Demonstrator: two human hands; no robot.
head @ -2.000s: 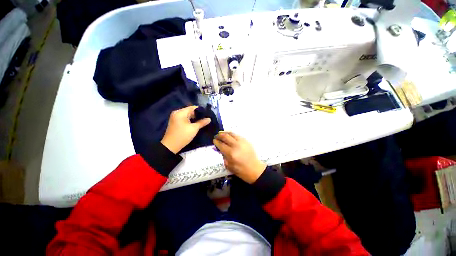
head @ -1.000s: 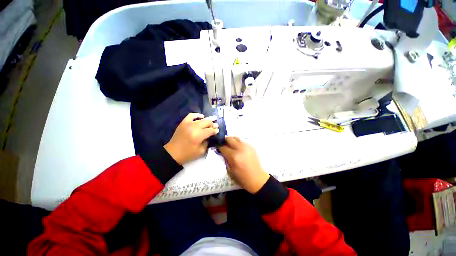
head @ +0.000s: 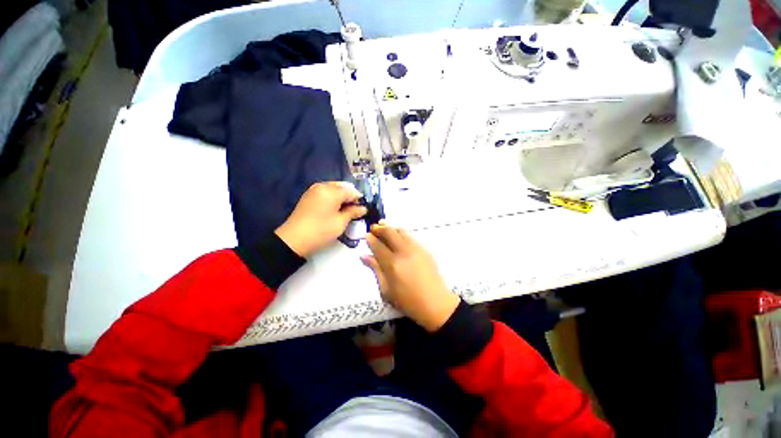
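Note:
A dark navy garment panel [head: 278,150] lies on the white table left of the sewing machine's needle end, its near edge at my hands. My left hand [head: 321,217] pinches the dark cloth just in front of the presser foot [head: 370,181]. My right hand [head: 406,269] pinches the same dark edge slightly nearer to me, fingertips close to the left hand's. A small light patch shows between the hands; I cannot tell what it is. The fingers partly hide the cloth edge.
The white sewing machine [head: 548,98] spans the back. Yellow snips [head: 571,203] and a flat black phone-like rectangle [head: 655,198] lie at its right base. A printed ruler [head: 321,318] runs along the table's front edge. A red crate [head: 738,329] stands at lower right; dark cloth hangs beside it.
The panel lies flatter and straighter, its fold at the needle end opened out. Both hands have shifted slightly at the cloth edge near the foot. The camera view has also moved a little.

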